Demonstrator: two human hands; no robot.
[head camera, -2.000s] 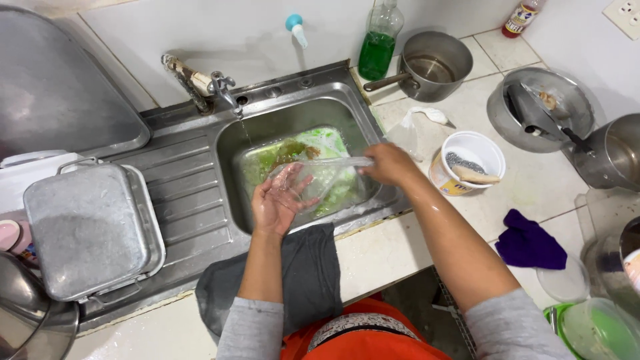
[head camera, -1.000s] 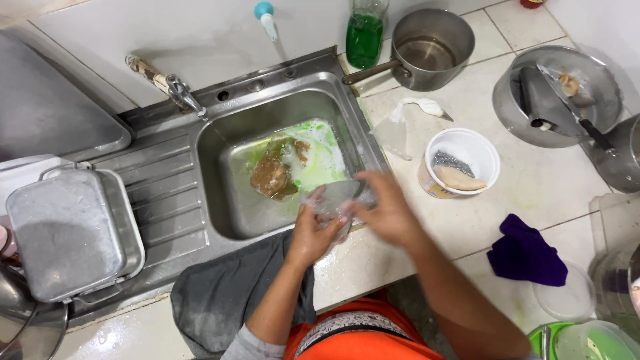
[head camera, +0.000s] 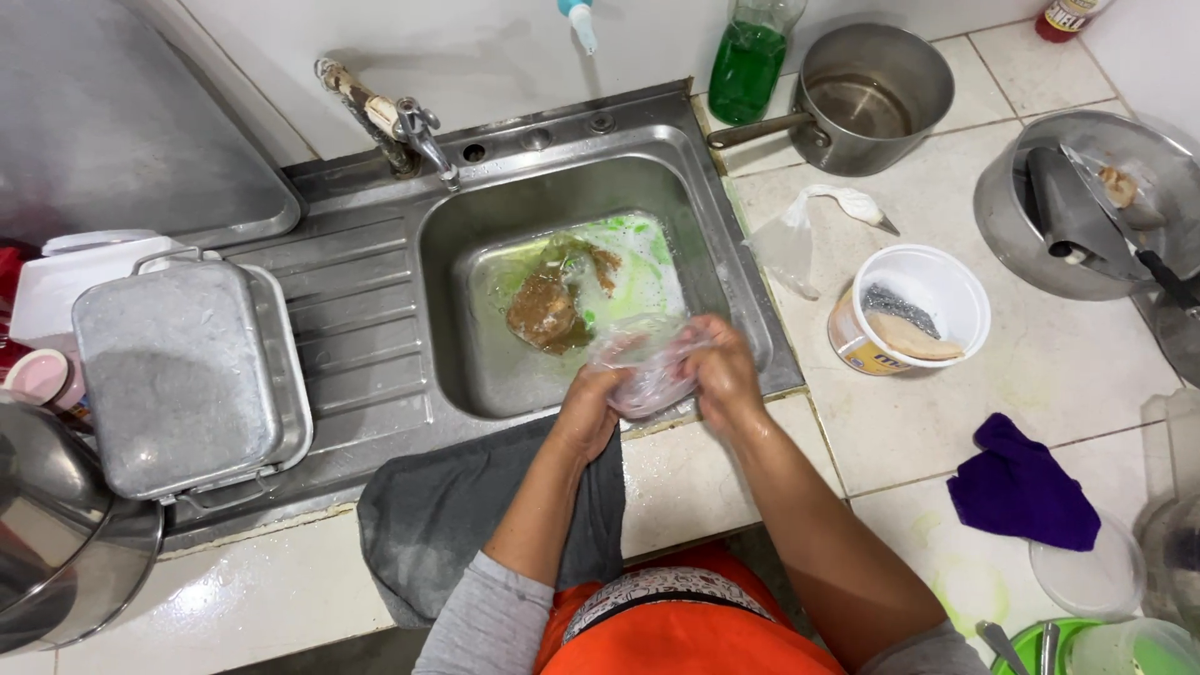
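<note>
A clear plastic bag (head camera: 652, 375) is stretched between my hands over the sink's front right edge. My left hand (head camera: 592, 398) grips its left side and my right hand (head camera: 722, 366) its right side. Behind them, in the metal sink (head camera: 450, 309), a brown mass (head camera: 544, 309) lies in shallow water with green and white suds. The faucet (head camera: 427, 145) stands at the back left of the basin. A dark grey cloth (head camera: 469, 525) hangs over the counter's front edge, just below my left hand.
Right of the sink are a saucepan (head camera: 877, 103), a piping bag with a metal tip (head camera: 792, 244), a white tub (head camera: 909, 309), a large pot (head camera: 1031, 253) and a purple cloth (head camera: 1022, 483). A green liquid bottle (head camera: 747, 70) stands behind. Metal pans (head camera: 187, 375) sit on the drainboard.
Two seconds ago my hands held the plastic spread over the basin; now they hold it bunched nearer the front edge. The brown mass, partly covered before, shows more fully.
</note>
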